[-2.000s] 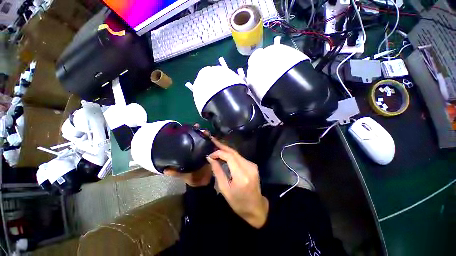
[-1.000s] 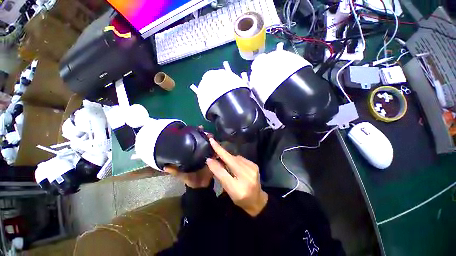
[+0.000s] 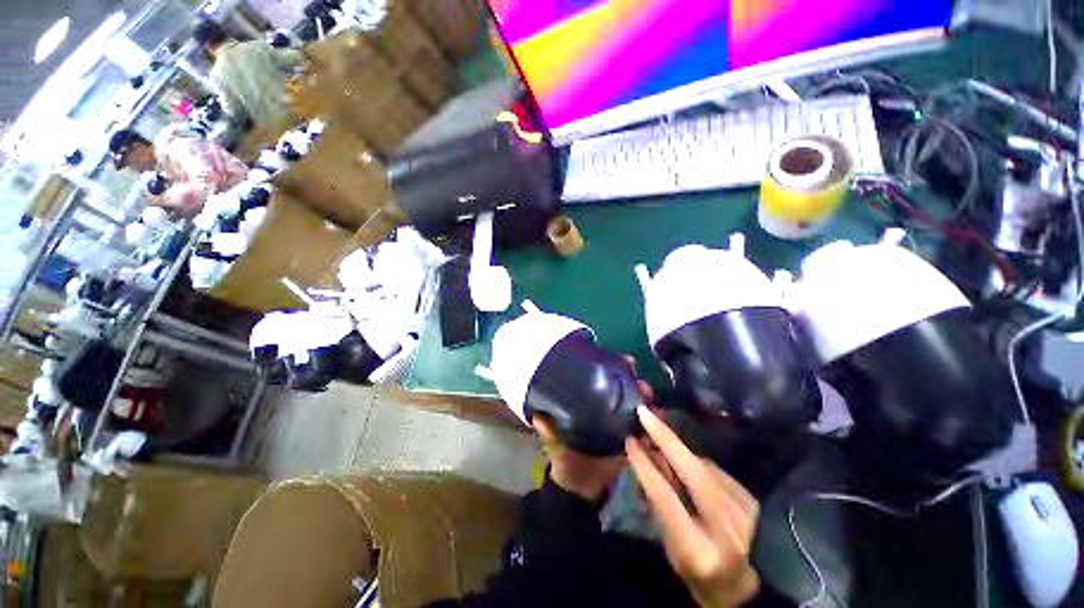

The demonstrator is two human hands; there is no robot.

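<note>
A dome camera (image 3: 583,386) with a white housing, stubby antennas and a glossy black ball is tilted at the bench's front edge. My left hand (image 3: 579,461) holds it from below; most of that hand is hidden behind the ball. My right hand (image 3: 699,511) has its extended fingertips at the right side of the black ball; whether they pinch anything small cannot be seen. Two more dome cameras stand to the right, a middle one (image 3: 728,339) and a larger one (image 3: 903,344).
A monitor (image 3: 713,54), keyboard (image 3: 713,149), yellow-white roll (image 3: 805,188), cardboard core (image 3: 565,234) and black box (image 3: 470,160) are behind. White camera parts (image 3: 380,285) lie left. A mouse (image 3: 1040,540) and thin white cable (image 3: 812,558) are right. Cardboard bins (image 3: 297,540) and two people (image 3: 190,166) are left.
The head view has swung left and up, so the bench things appear farther right and lower, and the people now show. Both hands stay at the same camera.
</note>
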